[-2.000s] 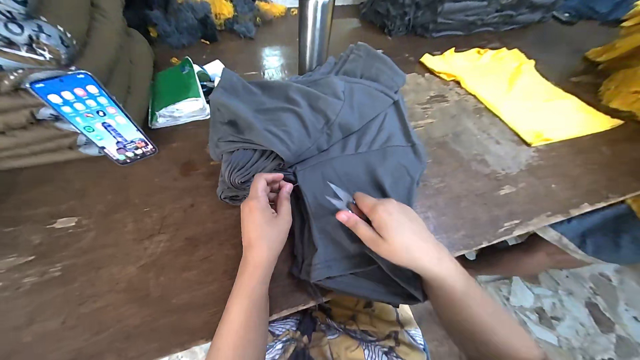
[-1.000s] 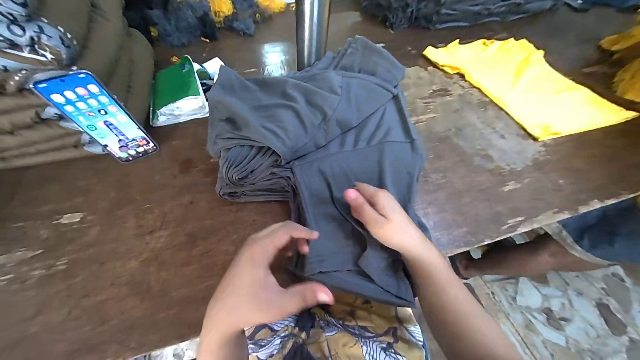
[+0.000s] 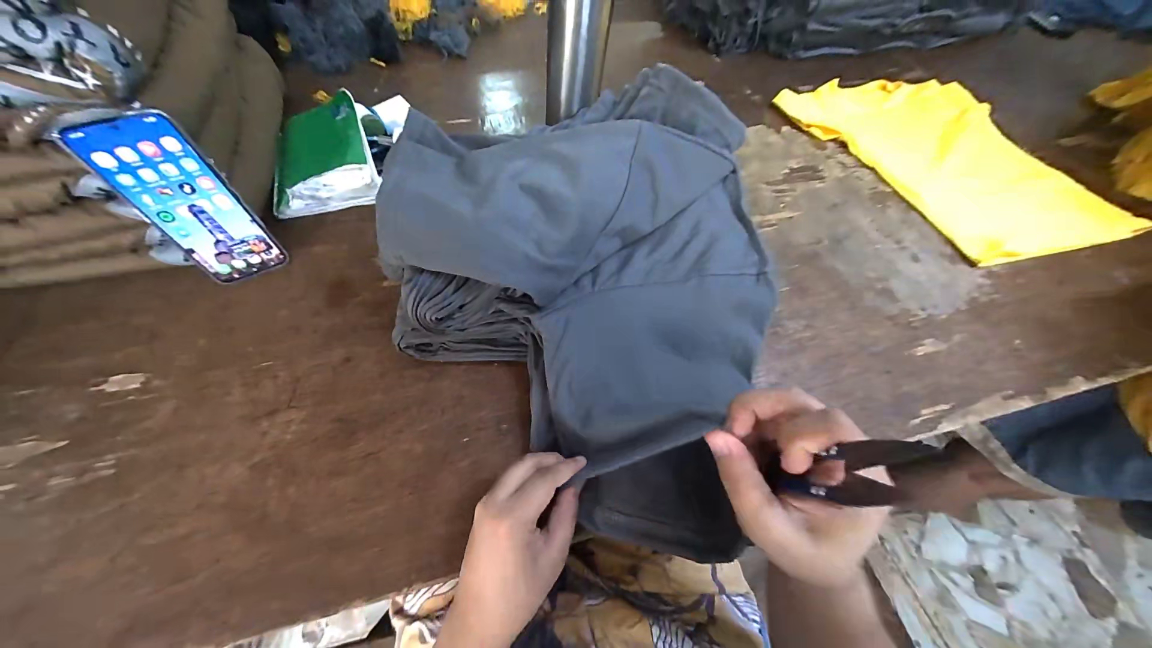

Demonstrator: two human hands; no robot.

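A grey garment (image 3: 657, 333) lies over a folded stack of grey cloth (image 3: 463, 315), its near end hanging at the table edge. My left hand (image 3: 526, 517) pinches the left corner of the garment's hem between thumb and fingers. At the hem's right corner, my right hand (image 3: 801, 486) pinches the fabric with thumb and forefinger. Small dark thread snips (image 3: 855, 472) rest in the same hand, their blades pointing right, away from the cloth. A darker layer of the garment (image 3: 666, 504) shows below the lifted hem.
A phone (image 3: 180, 198) with its screen lit leans on brown folded cloth (image 3: 243, 126) at the left. Beside it lies a green-covered booklet (image 3: 319, 153). A metal post (image 3: 578, 58) rises behind the stack. Yellow fabric (image 3: 963, 162) lies at the right on the worn wooden table (image 3: 225, 432).
Both hands have spread to the hem's corners, the right moving down and right, and the hem is lifted. The snips' blades, over the cloth two seconds ago, now point right.
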